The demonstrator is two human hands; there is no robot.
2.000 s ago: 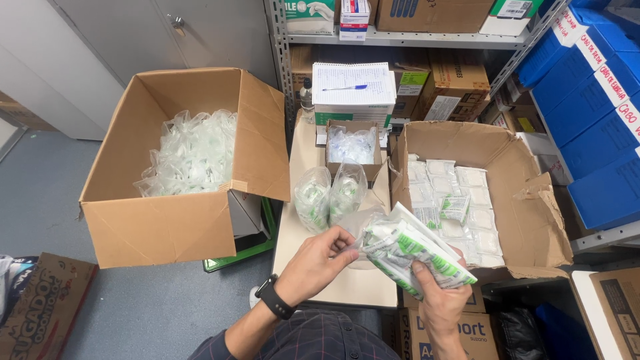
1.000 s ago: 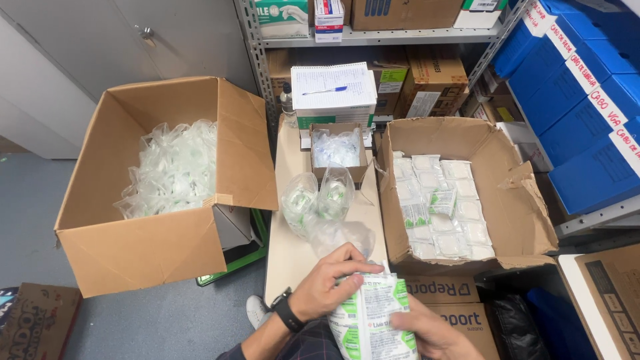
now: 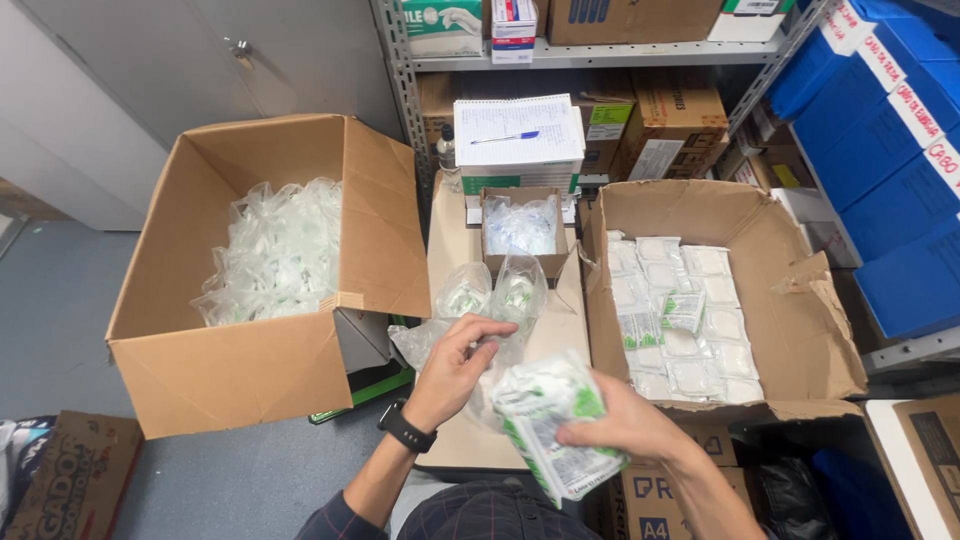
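My right hand (image 3: 626,420) is closed around a stack of white and green packets (image 3: 559,427) above the near end of the narrow beige table (image 3: 450,217). To its left, my left hand (image 3: 461,367) is half curled over a clear plastic bag (image 3: 420,341); whether its fingers grip the bag is unclear. Just beyond it, two filled clear bags (image 3: 463,291) stand side by side. A small cardboard box (image 3: 525,262) of clear plastic pieces sits behind them. Many filled clear bags (image 3: 277,247) lie in the large left carton (image 3: 225,375). Rows of white packets (image 3: 724,322) lie in the right carton (image 3: 802,300).
A spiral notebook (image 3: 517,150) with a blue pen (image 3: 504,138) rests on a box behind the small box, beside a small bottle (image 3: 447,150). A metal shelf (image 3: 600,56) holds boxes at the back. Blue bins (image 3: 885,165) line the right; a grey cabinet (image 3: 300,67) stands at back left.
The packet stack, upright near my body a second ago, is now tilted in my right hand. My left hand has come away from it, forward over the clear bag.
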